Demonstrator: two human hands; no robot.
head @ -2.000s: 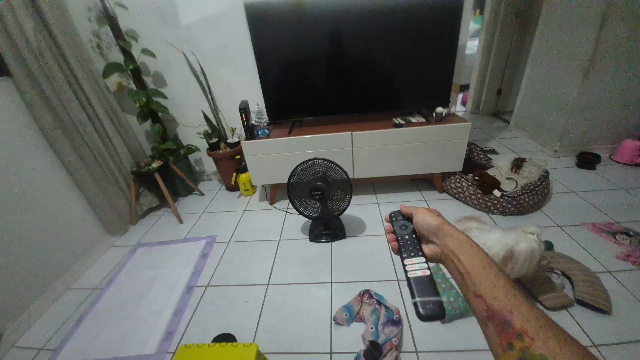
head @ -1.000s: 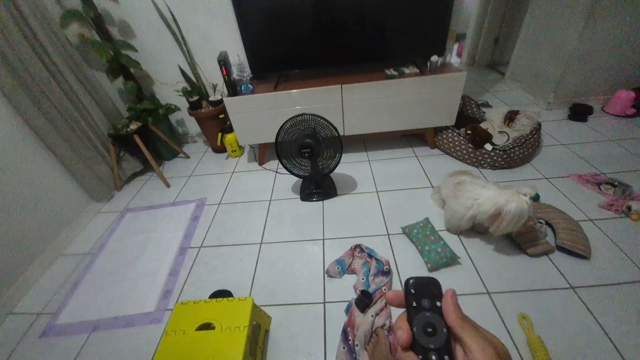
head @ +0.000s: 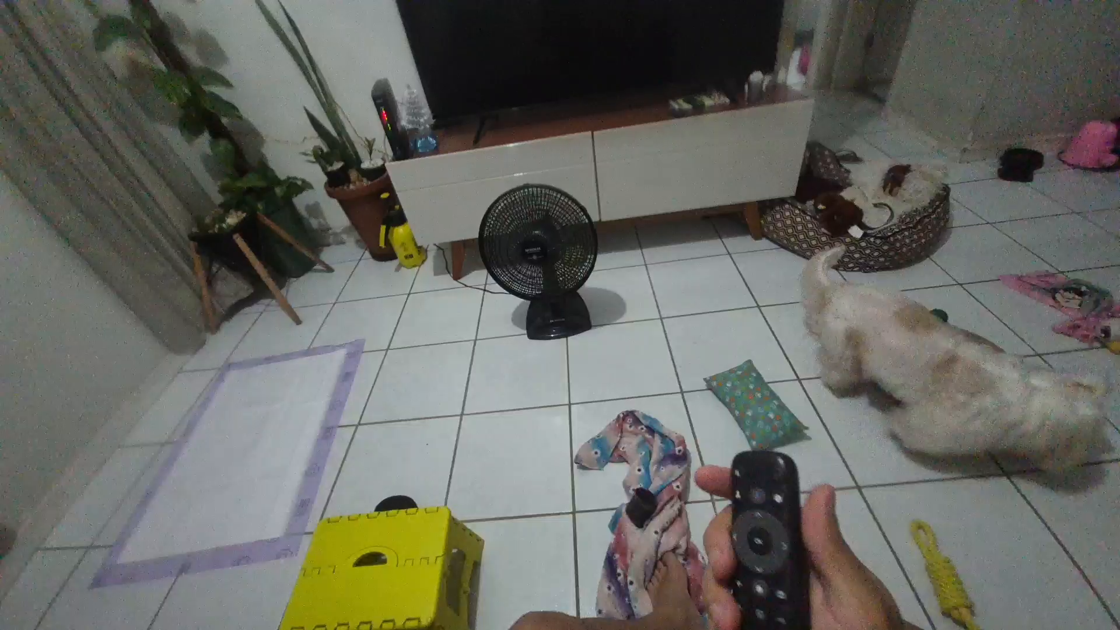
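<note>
My right hand (head: 840, 569) holds a black remote control (head: 766, 542) upright at the bottom right of the head view, with its buttons facing me. My left hand is out of view. Just left of the remote, a patterned cloth (head: 652, 464) lies crumpled on the tiles, and a bare foot (head: 669, 591) rests on it. A small dark object (head: 641, 506) sits on the cloth. Beyond the hand lies a small green patterned pillow (head: 758, 407). A television (head: 595, 52) with a dark screen stands on a white and brown cabinet (head: 691, 175).
A black fan (head: 538, 249) stands before the cabinet. A yellow folding stool (head: 376, 569) and a purple-edged pad (head: 236, 455) are at left. At right are a white and tan dog (head: 945, 372), a patterned pet bed (head: 910, 236) and a yellow rope toy (head: 943, 577). Potted plants (head: 359, 201) line the wall.
My right hand, first stretched forward with the remote, has drawn back to the bottom of the view. The dog has moved to the right and now covers where the curved striped object lay.
</note>
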